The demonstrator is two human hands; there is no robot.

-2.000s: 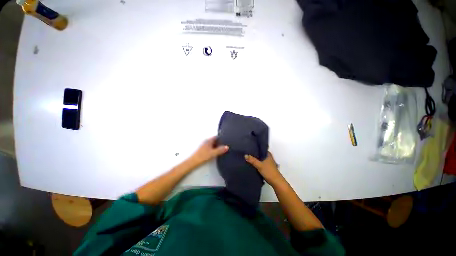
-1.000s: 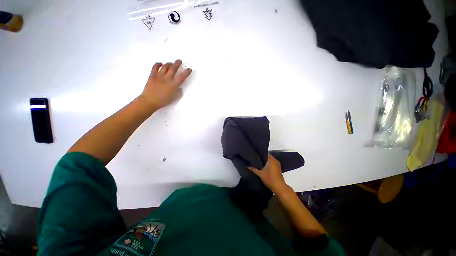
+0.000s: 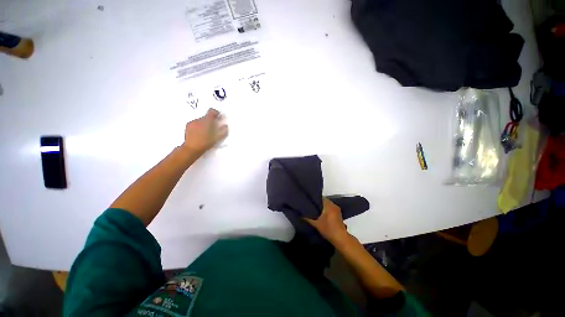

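A dark grey folded garment (image 3: 296, 183) lies at the table's near edge, part of it hanging towards my body. My right hand (image 3: 329, 221) grips its lower right side, with a narrow dark part sticking out to the right beyond the hand. A clear plastic bag with printed text and symbols (image 3: 217, 60) lies flat beyond my left hand; its outline hardly shows on the white. My left hand (image 3: 206, 130) is at the bag's near end, fingers curled and slightly blurred, closed on the bag.
A phone (image 3: 53, 162) lies at left, a bottle (image 3: 16, 45) at far left. Snips (image 3: 421, 156), glossy empty bags (image 3: 476, 137), black-handled scissors (image 3: 515, 106) and yellow cloth (image 3: 519, 170) lie at right. A dark garment heap (image 3: 443, 43) lies at the back right.
The printed bag has slid towards me with my left hand, which has gone from spread to curled fingers. My right hand stays on the garment. The view has shifted slightly.
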